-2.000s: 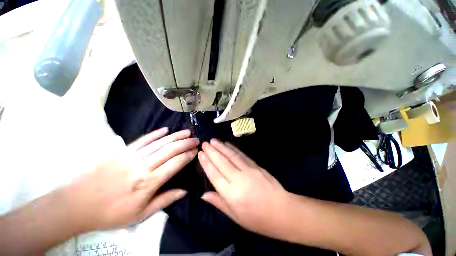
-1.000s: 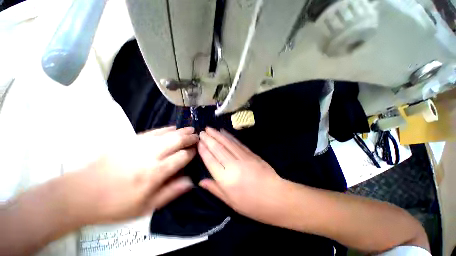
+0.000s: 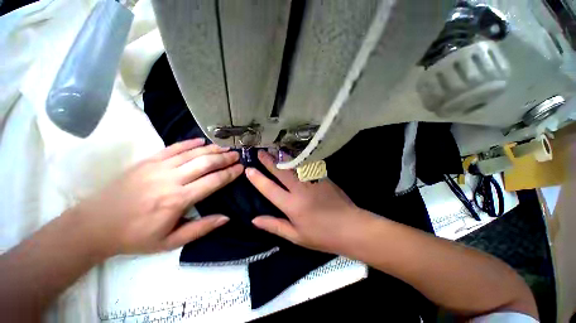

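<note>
The black fabric (image 3: 230, 205) lies under the needle and presser foot (image 3: 246, 154) of the white-grey sewing machine (image 3: 265, 69). Its front edge has pale stitching. My left hand (image 3: 167, 199) lies flat on the fabric left of the foot, fingertips close to it. My right hand (image 3: 309, 205) lies on the fabric just right of the foot, fingers spread a little, index fingertip under the machine head. Neither hand pinches the fabric. Off-white fabric (image 3: 38, 151) lies at the left, partly under my left arm. The needle tip cannot be made out.
A grey rounded lamp (image 3: 85, 82) hangs left of the head. A ribbed yellowish block (image 3: 312, 171) sits right of the foot. Black-handled scissors (image 3: 489, 195), a pale roll (image 3: 542, 147) and a yellow piece (image 3: 518, 171) are at the right. A printed ruler (image 3: 183, 309) runs along the front table edge.
The black fabric has moved forward under the foot, baring more of the front table and ruler. My right fingers have spread and moved up beside the foot. The view has come closer to the head.
</note>
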